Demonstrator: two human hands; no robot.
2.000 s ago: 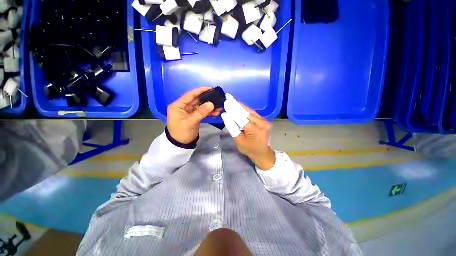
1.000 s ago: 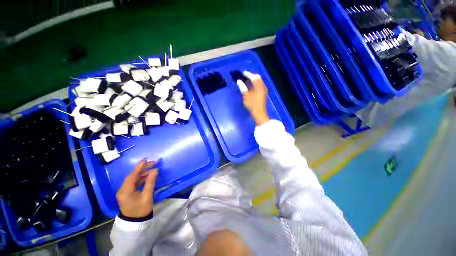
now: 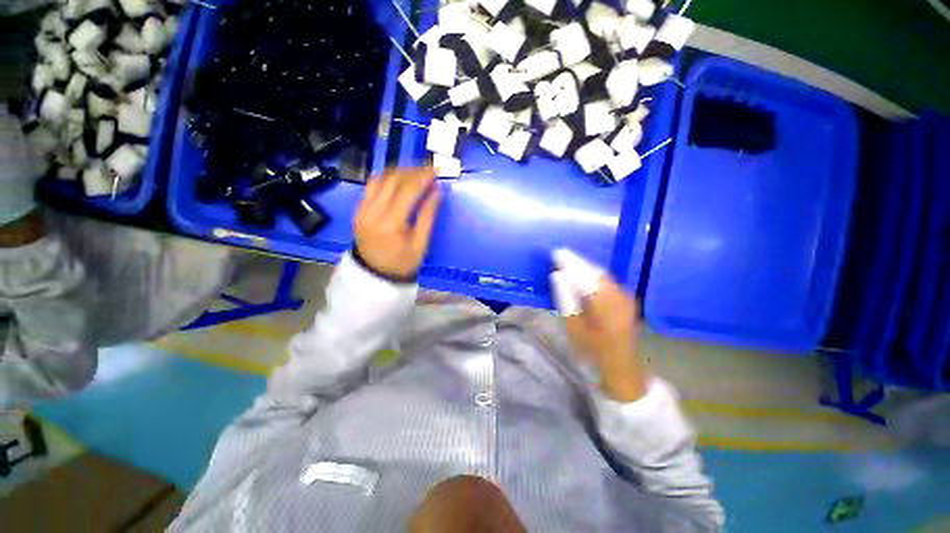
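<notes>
White-and-black blocks (image 3: 555, 96) with silvery leads lie heaped at the far end of the middle blue tray (image 3: 490, 234). My left hand (image 3: 398, 221) is over that tray's left edge, its fingertips by a white block at the heap's near left; whether it touches or holds anything I cannot tell. My right hand (image 3: 602, 312), blurred, is over the tray's near right, with white finger cots on it; whether it holds anything I cannot tell. Black housings (image 3: 302, 193) lie loose in the left tray. A dark block row (image 3: 732, 125) sits at the far end of the right tray (image 3: 745, 260).
More white-and-black blocks (image 3: 104, 94) fill a tray at the far left. Stacked blue trays (image 3: 904, 250) stand at the right. A green surface (image 3: 823, 47) lies behind the trays. Another person's grey-white sleeve (image 3: 135, 276) is at the left.
The view has swung back toward the left. My right hand has left the right tray and is over the middle tray. My left hand has moved to the block heap's near left.
</notes>
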